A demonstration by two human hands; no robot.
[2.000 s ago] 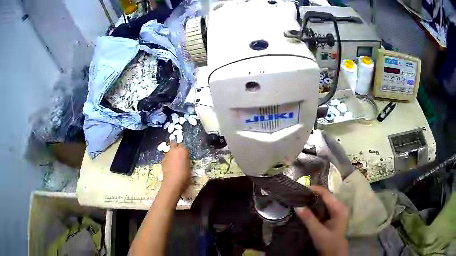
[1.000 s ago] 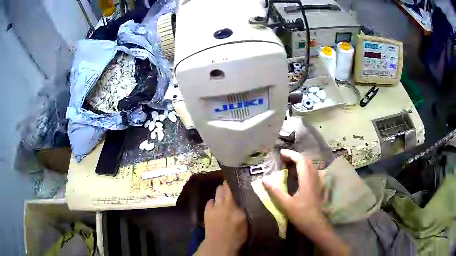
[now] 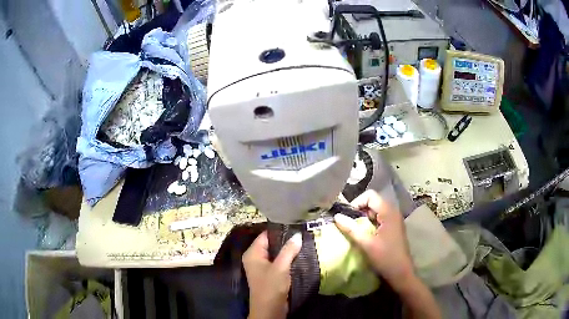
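Observation:
The white sewing machine head with blue JUKI lettering stands in the centre. Under it lies dark brown ribbed cloth with a yellow-green panel beside it. The small metal work clamp rests at the top of the cloth. My left hand pinches the ribbed cloth between thumb and fingers, left of the clamp. My right hand grips dark cloth at the upper edge of the yellow-green panel, right of the clamp. The needle area is hidden by the head.
A blue bag of white pieces, a black phone and loose white pieces lie at left. Thread cones, control panel and snips are at right. Garment parts heap lower right; a bin stands lower left.
My left hand moved from the loose white pieces to the cloth and now pinches its ribbed part. More of the yellow-green panel shows, spread flatter. The view shifted, placing the machine head farther left.

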